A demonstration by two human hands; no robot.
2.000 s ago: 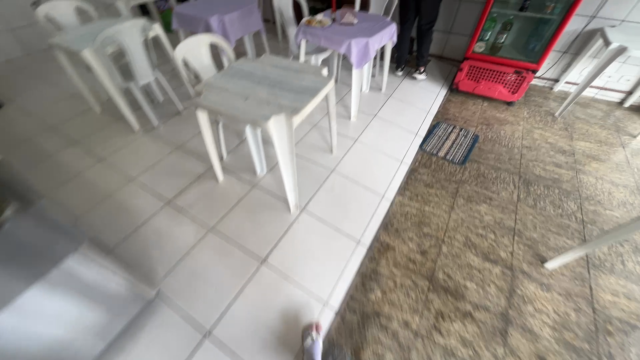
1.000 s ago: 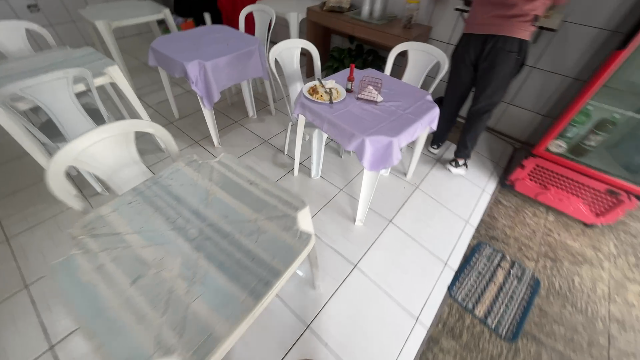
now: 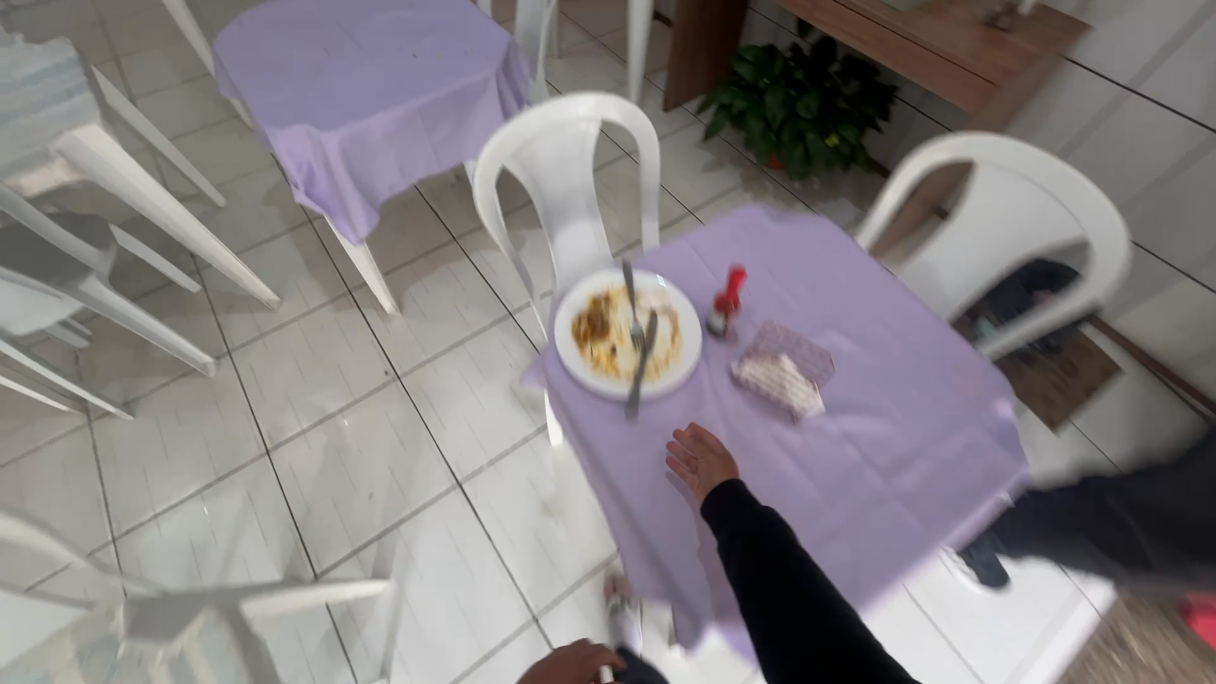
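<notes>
My right hand (image 3: 701, 460) reaches over the table with the purple cloth (image 3: 893, 389), fingers apart and holding nothing. Just beyond it lies a white plate (image 3: 568, 353) with food remains, a fork (image 3: 631, 296) and a knife (image 3: 644, 359) on it. Right of the plate stands a small red-capped sauce bottle (image 3: 727, 304), with a napkin holder (image 3: 803, 353) and white napkins (image 3: 781, 383) near it. My left hand (image 3: 573, 663) is low at the bottom edge, partly cut off; a small white thing shows at its fingers, and its grip is unclear.
White plastic chairs (image 3: 570, 199) (image 3: 1092, 204) stand at the table's far side. Another purple-covered table (image 3: 370, 76) is at upper left. A potted plant (image 3: 798, 104) sits under a wooden counter (image 3: 950, 47). A person's dark-clothed leg (image 3: 1121, 513) is at the right edge.
The view has moved close to the purple-covered table with the plate. Both my hands have come into view, the right one over the cloth.
</notes>
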